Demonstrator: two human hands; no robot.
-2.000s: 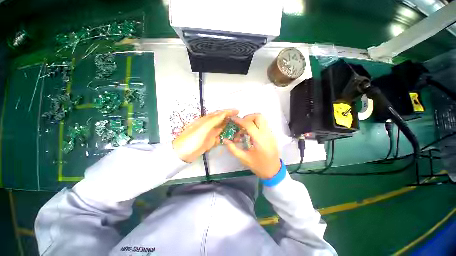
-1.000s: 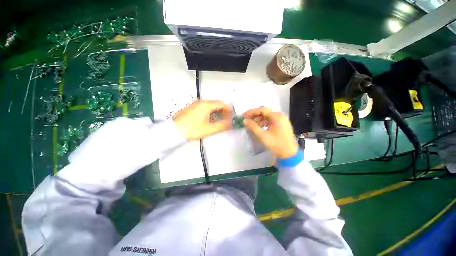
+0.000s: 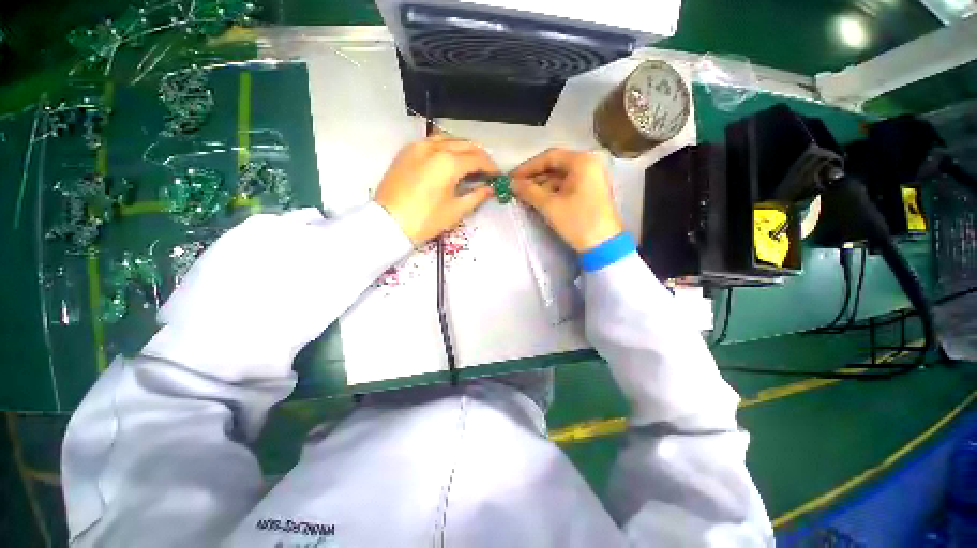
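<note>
A small green circuit board (image 3: 501,189) is held between both hands above the white sheet (image 3: 396,337). My left hand (image 3: 437,184) pinches its left side with thumb and fingertips. My right hand (image 3: 570,193), with a blue wrist band, touches its right side with thumb and forefinger; its other fingers are curled and what they hide cannot be told. Short red and dark lead wires (image 3: 455,244) lie scattered below my left hand. A pale, clear-edged strip or pad (image 3: 536,262) lies on the sheet below my right hand.
A fume extractor (image 3: 504,48) stands at the far edge, a round tin (image 3: 645,109) right of it. Black soldering stations (image 3: 696,214) with a yellow sponge (image 3: 770,233) stand at right. A black cable (image 3: 445,310) crosses the sheet. Batches of boards (image 3: 193,195) lie on the green mat at left.
Both hands have moved away from my body, toward the fume extractor. The cluster of green boards between the hands earlier is gone from there; one small board shows at the fingertips. The view has shifted.
</note>
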